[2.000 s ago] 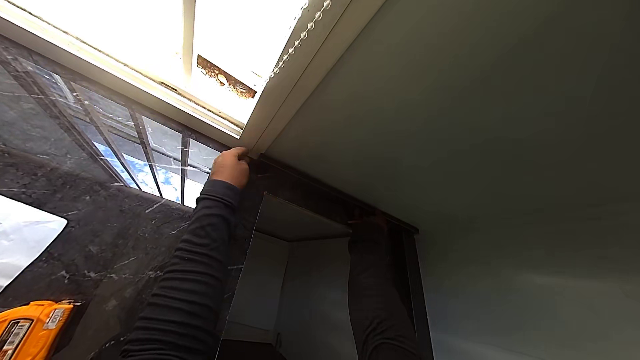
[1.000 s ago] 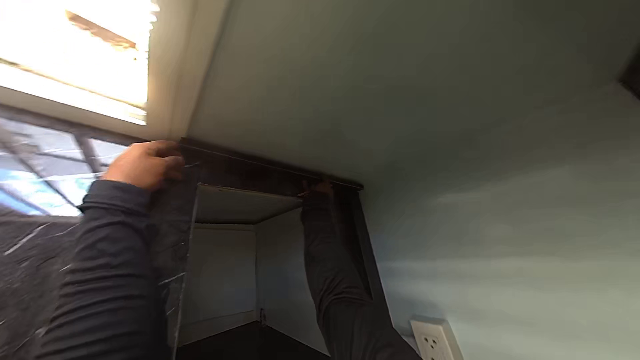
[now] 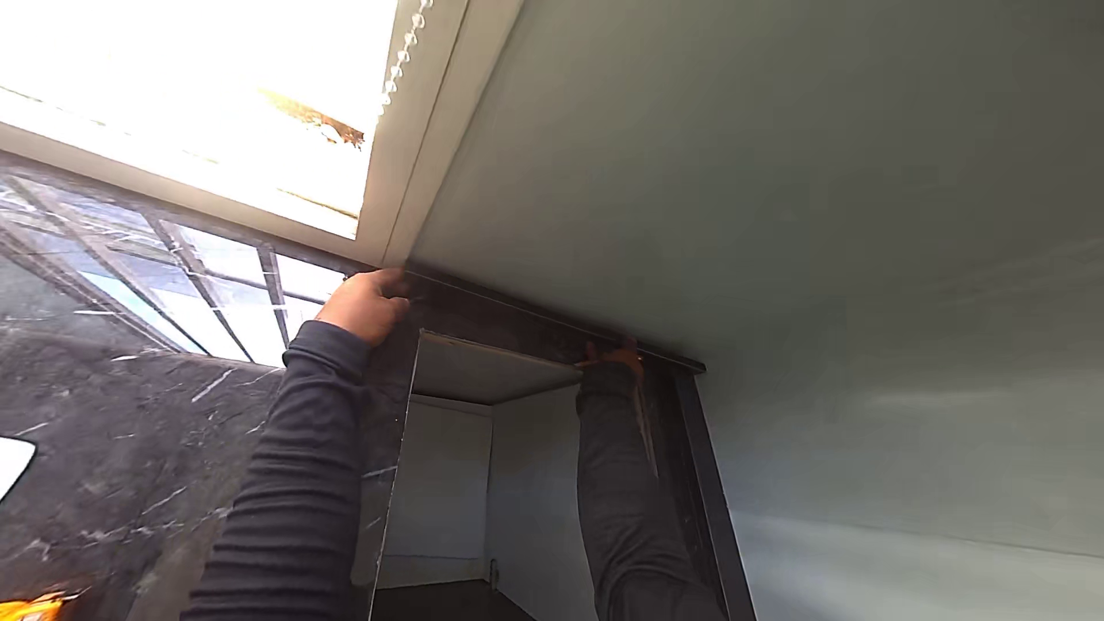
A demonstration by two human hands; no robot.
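Observation:
My left hand (image 3: 366, 304) rests on the corner of a dark marble-patterned countertop (image 3: 207, 431), just below the corner of the white window frame (image 3: 414, 155). Its fingers touch the left end of a narrow dark strip (image 3: 500, 315) lying along the pale green wall. Farther right, my right hand (image 3: 614, 354) touches the same strip with spread fingers, in shadow beside the wall. Whether either hand grips the strip cannot be told. Between my forearms a rectangular cutout (image 3: 448, 483) in the countertop shows a pale-walled cavity with a dark bottom.
The pale green wall (image 3: 776, 216) fills the right side. A beaded blind chain (image 3: 401, 60) hangs by the bright window. At the left edge lie a white object (image 3: 13, 461) and, lower, part of a yellow-orange object (image 3: 33, 608). A dark edge strip (image 3: 707, 483) borders the countertop at right.
The view has swung right and then back left. Both hands remain at the strip along the wall, in about the same places on it.

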